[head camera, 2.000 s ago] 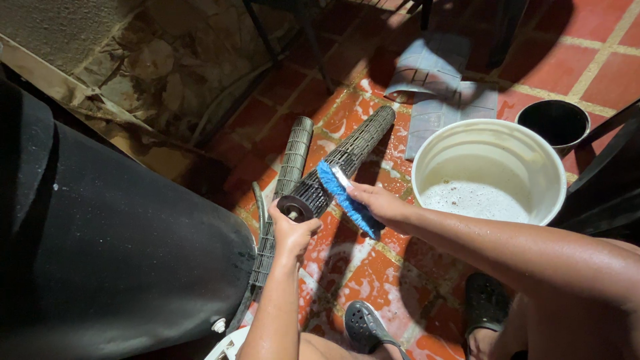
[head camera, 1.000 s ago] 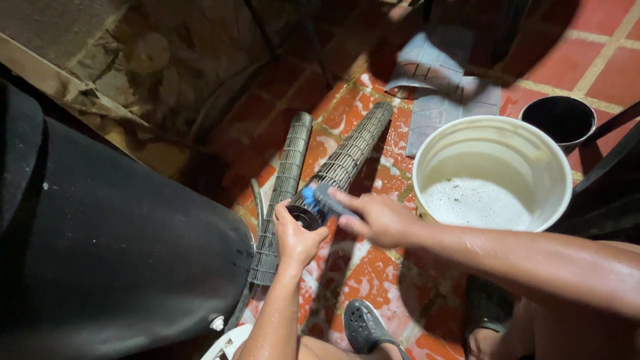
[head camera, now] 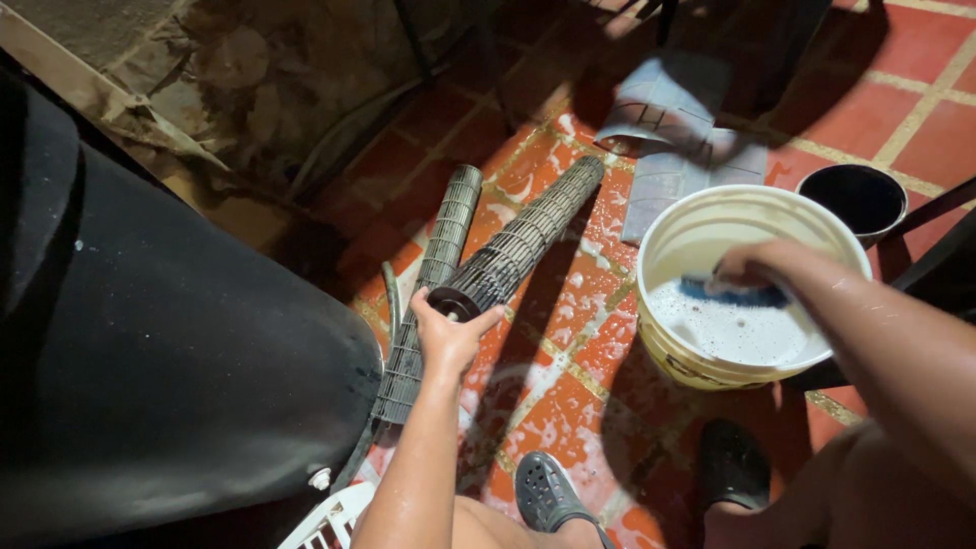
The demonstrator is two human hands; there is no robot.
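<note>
My left hand (head camera: 450, 339) grips the near end of a cylindrical blower fan wheel (head camera: 526, 236), which slants away over the wet tiles. Beside it on the left, a second blower wheel (head camera: 450, 229) lies on the floor. Inside the white plastic bucket (head camera: 686, 366), my right hand (head camera: 751, 267), slightly blurred, holds a blue-bristled brush (head camera: 732, 293) at the foamy water (head camera: 740, 332). Part of the brush is hidden by the fingers.
A large black container (head camera: 191, 328) fills the left side. Behind the bucket are a dark round pot (head camera: 854, 198) and grey-blue sheets (head camera: 671, 175). Soapy water covers red floor tiles (head camera: 564, 435). A hose (head camera: 393, 297) lies left of the wheels; a white plastic chair edge (head camera: 335, 518) shows below.
My right hand has moved right with the brush, from the near end of the fan wheel into the bucket. My left hand still holds the wheel's end.
</note>
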